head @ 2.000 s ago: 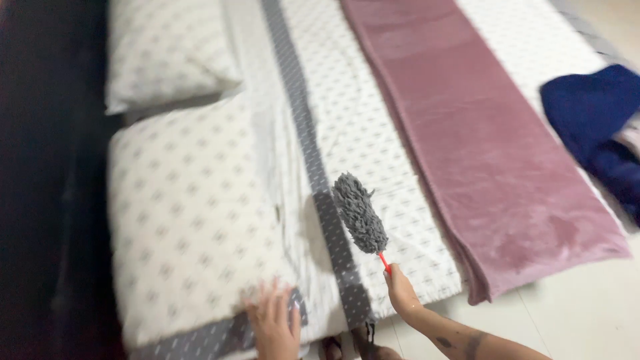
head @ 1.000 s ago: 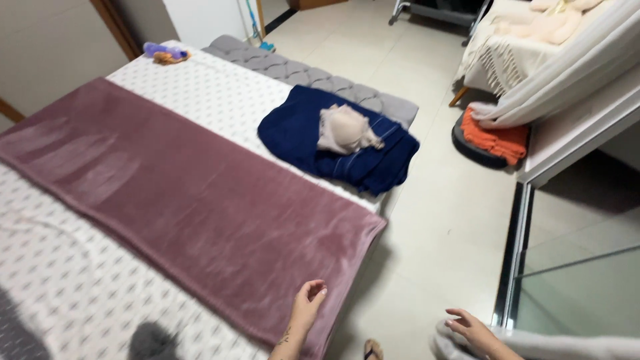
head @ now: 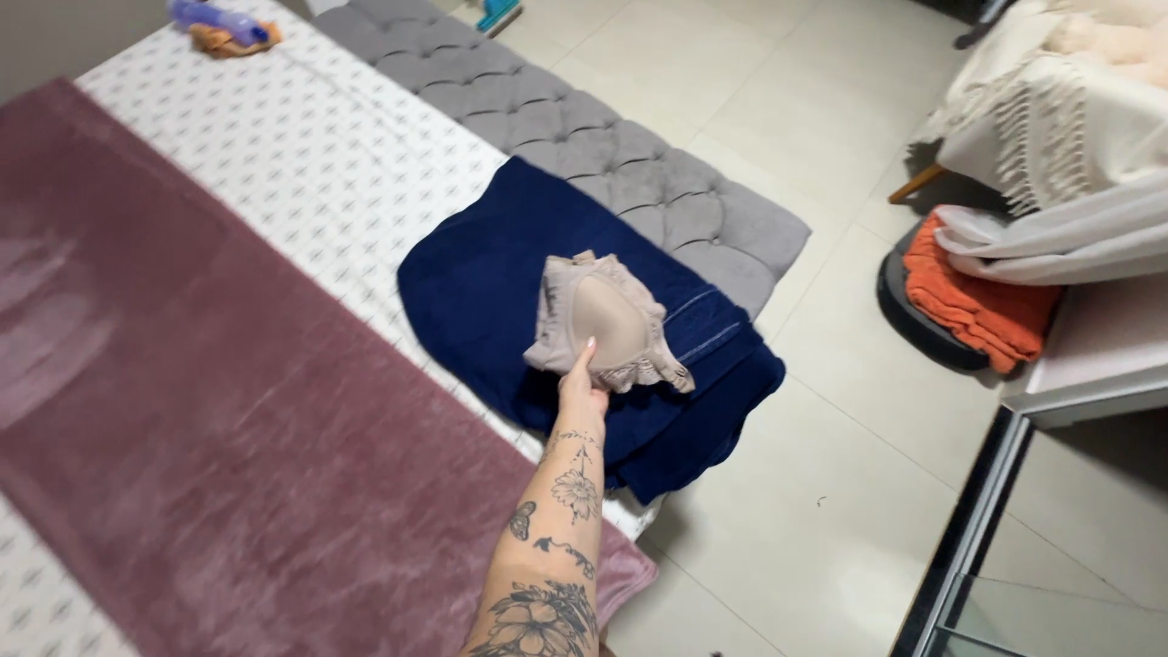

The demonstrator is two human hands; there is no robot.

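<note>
My left hand (head: 584, 383) reaches out with its tattooed forearm and grips the lower edge of a beige bra (head: 611, 315), thumb on the cup, other fingers mostly hidden beneath. The bra, with lace-like edging, is over a folded navy blue cloth item (head: 493, 255) at the bed's corner. A mauve plush blanket (head: 301, 438) lies across the white patterned bed cover (head: 356, 146), left of the navy item. My right hand is out of view.
A grey tufted bench (head: 630, 173) borders the bed. A purple bottle (head: 219, 23) and an orange-brown cloth (head: 228, 41) lie at the far corner. Orange folded fabric (head: 976, 297) rests on a dark round object (head: 922, 319) at right, near a glass panel (head: 1058, 584).
My left hand has moved from over the mauve blanket to the bra and taken hold of it. My right hand has left the view; it held a grey duster two seconds ago.
</note>
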